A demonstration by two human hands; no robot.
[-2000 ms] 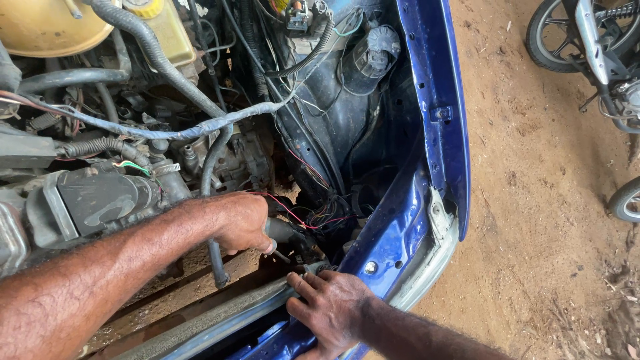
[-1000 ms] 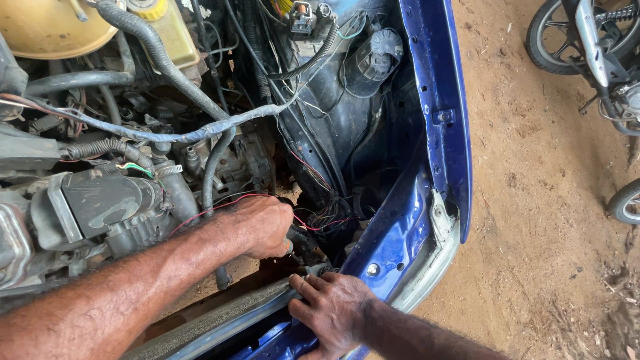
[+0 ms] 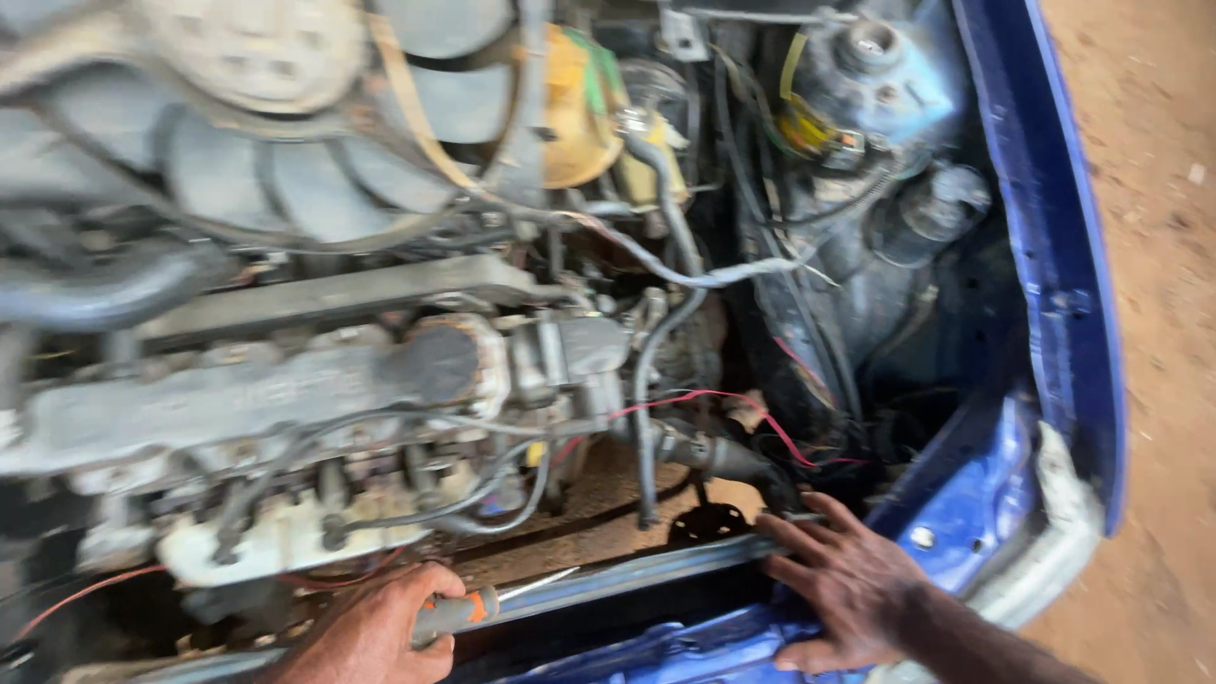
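Note:
My left hand (image 3: 385, 627), low in the view, grips a screwdriver (image 3: 456, 613) by its grey and orange handle; the thin metal shaft points up and right over the front crossmember (image 3: 608, 581). My right hand (image 3: 845, 589) rests with spread fingers on the right end of that crossmember, beside the blue body panel. Above the right hand, a black hose (image 3: 731, 461) runs down into the corner of the engine bay. A thin red wire (image 3: 708, 391) arcs over the hose toward a dark bundle of wires.
The engine's valve cover (image 3: 228, 389) and ignition leads fill the left. A large cooling fan (image 3: 294, 180) lies at the upper left. A grey hose (image 3: 646, 408) hangs in the middle. The blue fender (image 3: 1054, 247) edges the bay, with sandy ground (image 3: 1159, 380) beyond it.
My left hand has moved away from the hose area to the lower left, and the screwdriver now shows plainly in it. My right hand stays by the crossmember. The view has shifted widely.

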